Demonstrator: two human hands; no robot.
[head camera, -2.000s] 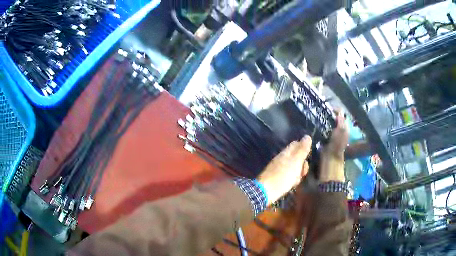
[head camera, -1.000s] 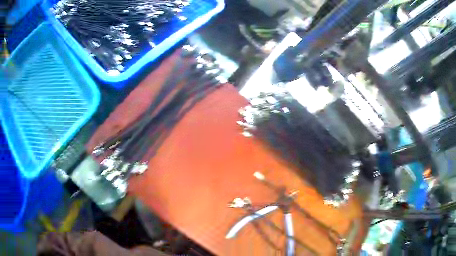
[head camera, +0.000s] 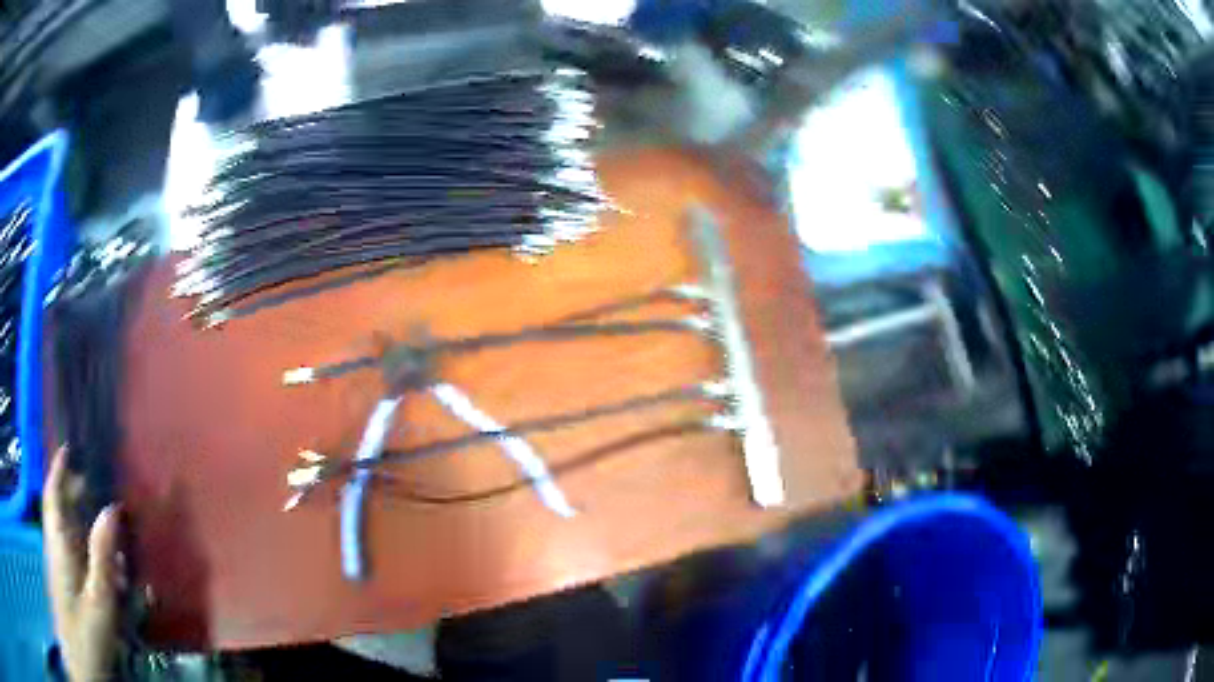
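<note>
Several black cables (head camera: 573, 421) lie crosswise on the reddish-brown board (head camera: 626, 500). Their right ends meet a narrow silver bar (head camera: 746, 386), and small metal connectors show at their left ends. Open pliers (head camera: 406, 362) with two white-grey handles lie among these cables. A wide pile of black cables (head camera: 386, 173) with shiny ends lies at the back of the board. My left hand (head camera: 87, 573) is blurred at the left edge, fingers apart, at the near end of a dark cable bundle (head camera: 87, 386); whether it grips it is unclear. My right hand is out of view.
A dark blue round bin (head camera: 919, 600) stands at the lower right, below the board's edge. A light blue box with a bright screen (head camera: 863, 173) is at the back right. A blue basket (head camera: 40, 320) and a lighter blue basket (head camera: 19, 586) are cut off at left.
The view has swung right, bringing the silver bar and round bin into view. My hands have left the area by the back cable pile; the left now shows at the left edge.
</note>
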